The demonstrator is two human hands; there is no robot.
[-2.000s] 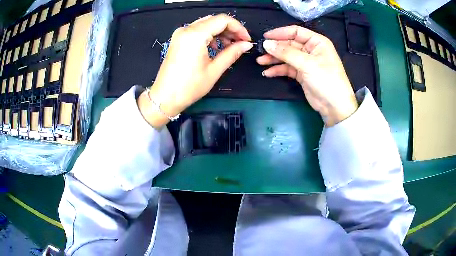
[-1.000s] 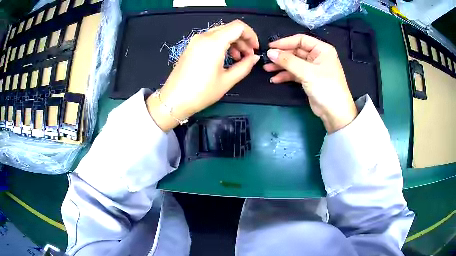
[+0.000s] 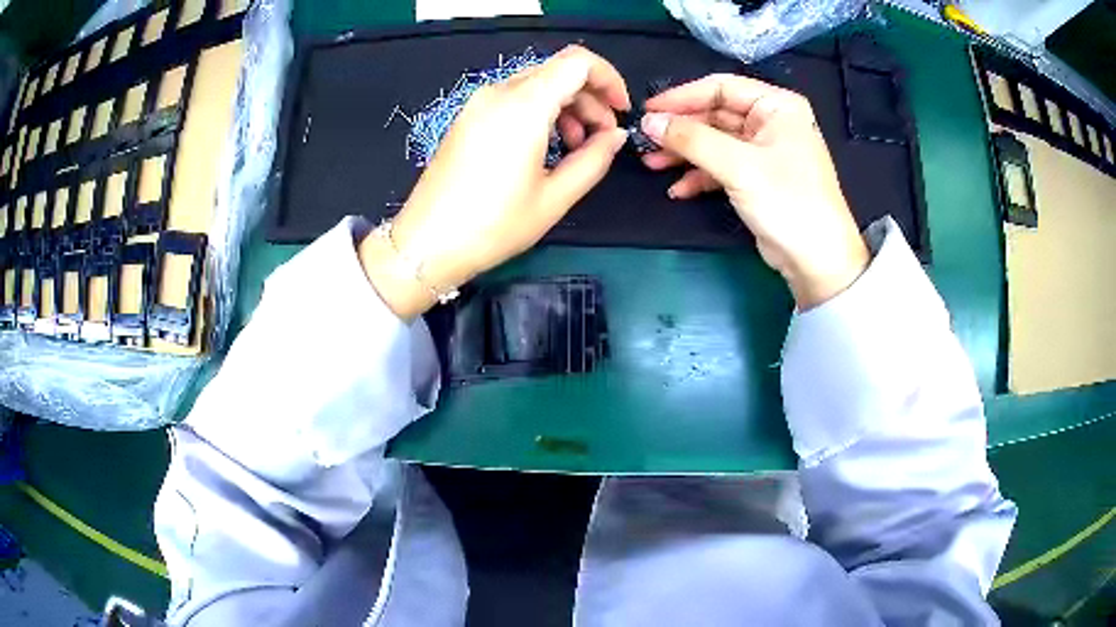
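My left hand (image 3: 520, 159) and my right hand (image 3: 759, 159) meet over the black parts tray (image 3: 355, 202). A small black slotted piece (image 3: 639, 129) sits between the fingertips of both hands; my right thumb and fingers pinch it. My left thumb and index fingertips touch its left side; a metal pin between them cannot be made out now. A tangled pile of thin metal pins (image 3: 438, 119) lies in the tray, partly behind my left hand. A fanned stack of black plastic frames (image 3: 526, 328) lies on the green bench near my body.
The left cardboard sheet (image 3: 208, 110) holds rows of black frames, with clear plastic film (image 3: 251, 135) around it. The right cardboard sheet (image 3: 1065, 282) has frames along its far edge. One black frame (image 3: 875, 101) lies at the tray's right end. A plastic-lined container (image 3: 765, 22) stands behind the tray.
My left hand has moved right, up against the small black piece. The thin pin seen between the fingertips two seconds ago no longer shows.
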